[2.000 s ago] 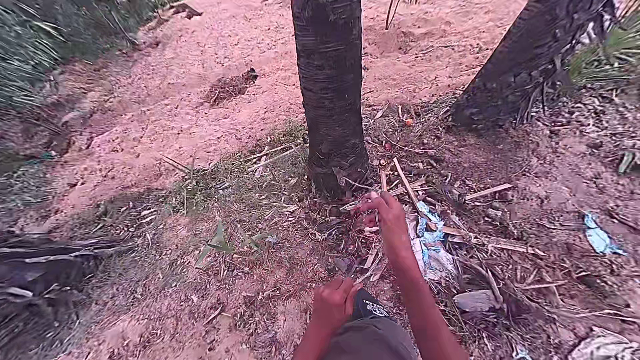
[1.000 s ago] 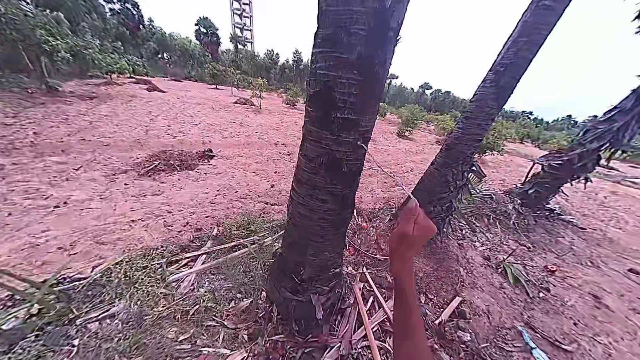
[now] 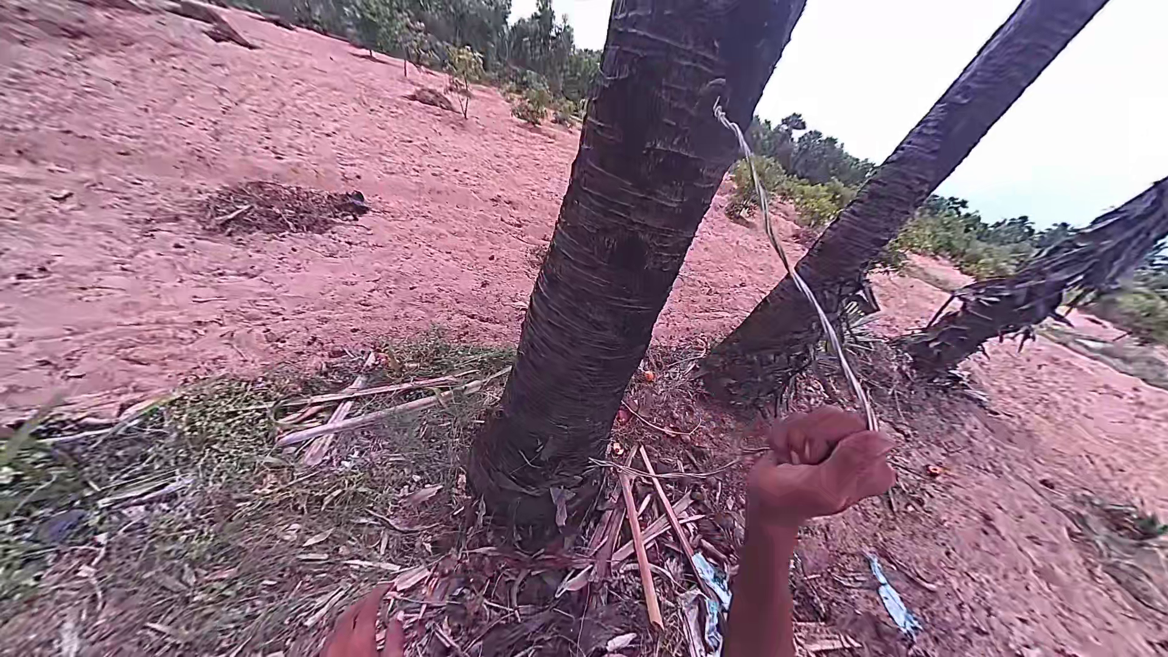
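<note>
My right hand is closed around a thin, pale twisted cord or wire, right of the nearest palm trunk. One length of it rises from the fist and its frayed end lies in front of the trunk's upper part. Another thin strand runs from the fist leftward toward the trunk's base. Only the blurred fingers of my left hand show at the bottom edge, over the dry litter; whether they hold anything cannot be seen.
Two more leaning palm trunks stand to the right. Dry stalks, leaf litter and blue-and-white plastic scraps lie around the nearest trunk's base. A brown debris heap sits on the reddish soil at the left, with bushes beyond.
The view has tilted up from the ground. My right hand, low near the trunk's base at first, is now raised at the right with the strand. My left hand left the view and partly shows again.
</note>
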